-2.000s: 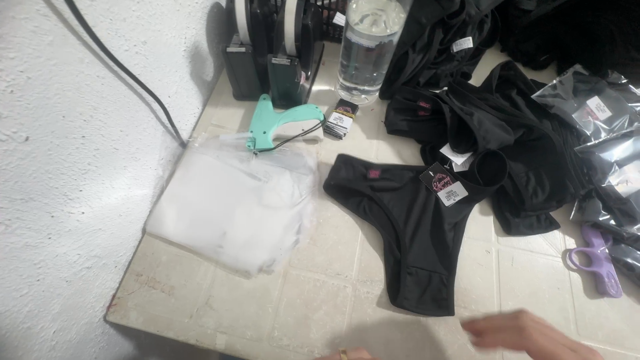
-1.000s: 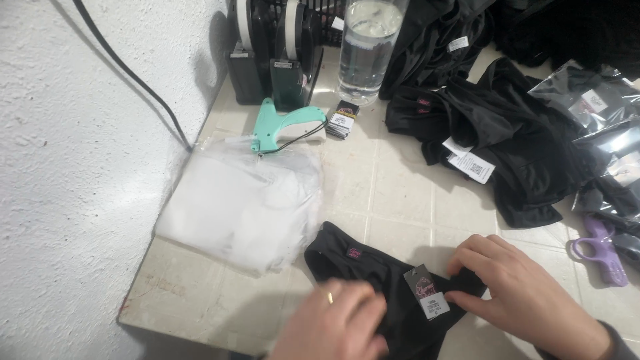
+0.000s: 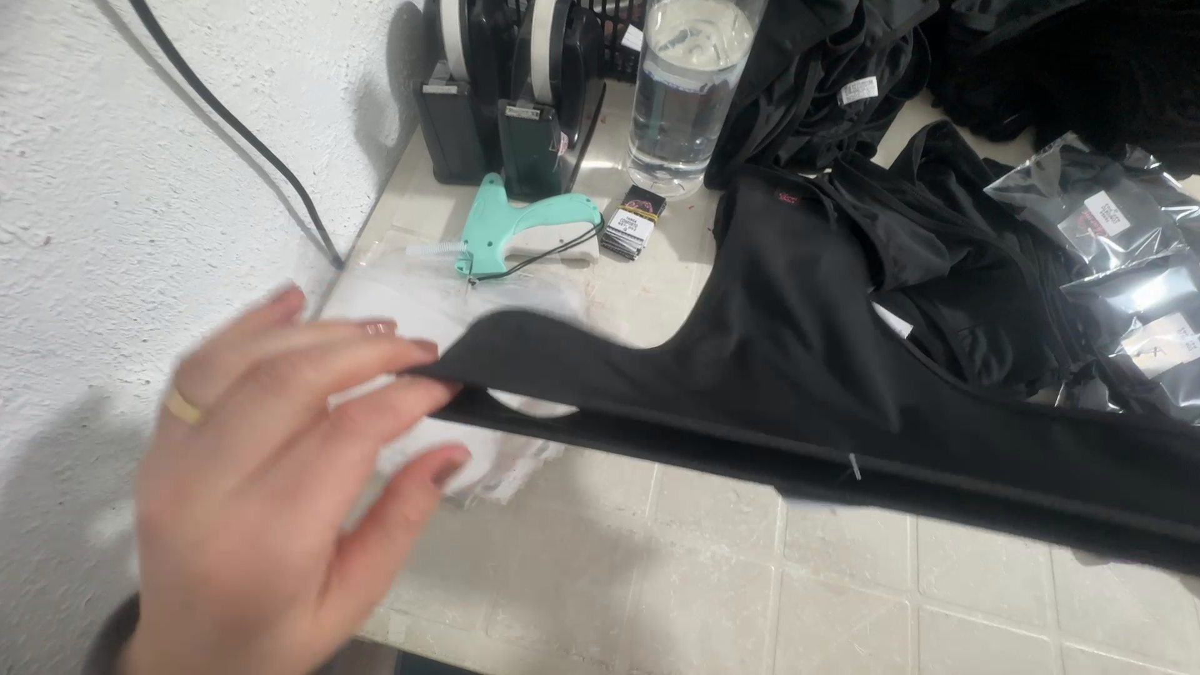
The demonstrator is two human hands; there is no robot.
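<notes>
My left hand [image 3: 272, 459], with a ring on one finger, grips the left end of a pair of black fabric briefs [image 3: 797, 337]. The briefs are stretched sideways above the table, their waistband edge toward me, with a small clear fastener showing through it. They run off the right edge of the view, and my right hand is not seen. Behind my left hand lies a stack of clear plastic bags [image 3: 534, 295]. A teal and white tagging gun [image 3: 516, 225] rests at the back edge of the bags, beside a small pile of printed tags [image 3: 634, 223].
Two black tape dispensers [image 3: 534, 122] and a clear container of water [image 3: 689, 94] stand at the back. Black garments [image 3: 966, 272] are heaped behind the briefs. Shiny packaged garments [image 3: 1106, 216] lie at the right. A black cable [image 3: 244, 141] hangs along the white wall.
The briefs lay on the table; now they are lifted and stretched out close to the camera. My left hand has moved left to their end. My right hand has gone out of view.
</notes>
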